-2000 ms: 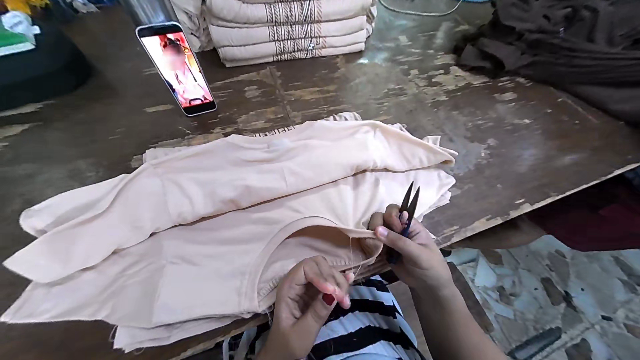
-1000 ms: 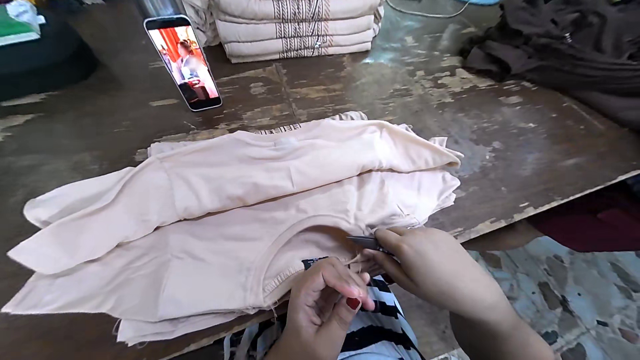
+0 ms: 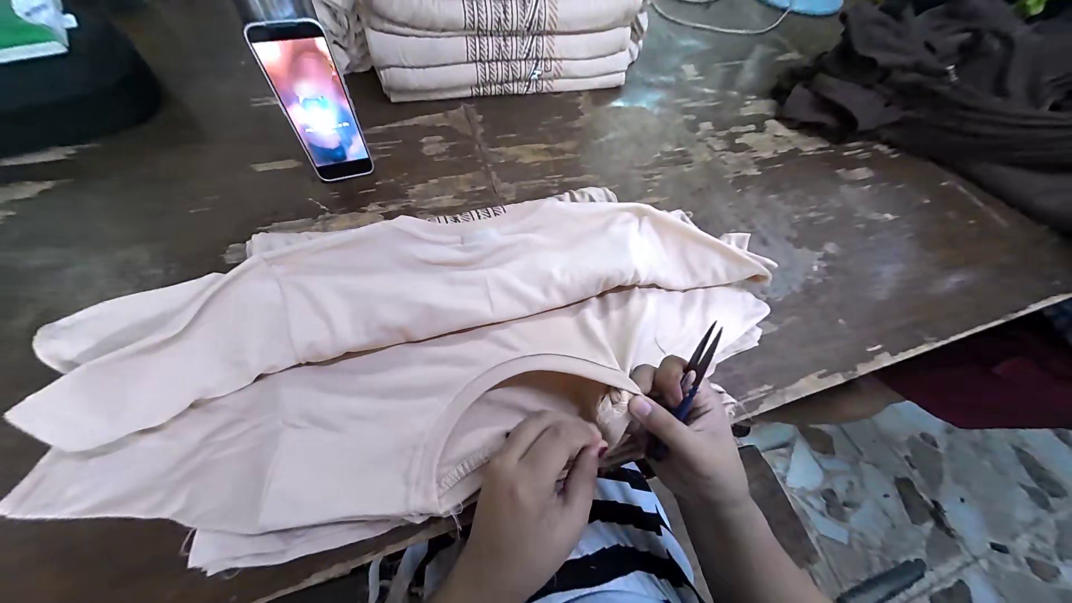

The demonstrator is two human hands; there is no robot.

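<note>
A pale peach knit garment (image 3: pixel 360 444) lies in layers along the near table edge, its round ribbed neckline (image 3: pixel 502 368) facing me. My right hand (image 3: pixel 687 427) pinches the right side of that neckline between thumb and finger and also holds small dark thread snips (image 3: pixel 702 360) in the palm, blades pointing up and slightly apart. My left hand (image 3: pixel 544 469) is at the neck opening, thumb and fingertips pinched together near the neckline's edge; whether a thread is between them cannot be told. Loose threads hang from the garment's lower edge.
On the worn wooden table (image 3: pixel 837 209), a lit phone (image 3: pixel 314 109) stands upright behind the garment. Folded beige garments with a patterned band (image 3: pixel 502 50) are stacked beyond it. Dark brown cloth (image 3: pixel 921 92) is heaped at right. A black object (image 3: pixel 75 92) sits at far left.
One second ago my right hand was turned over, with the snips pointing left into the neck opening; now they point upward in the hand. My left hand has stayed by the neckline.
</note>
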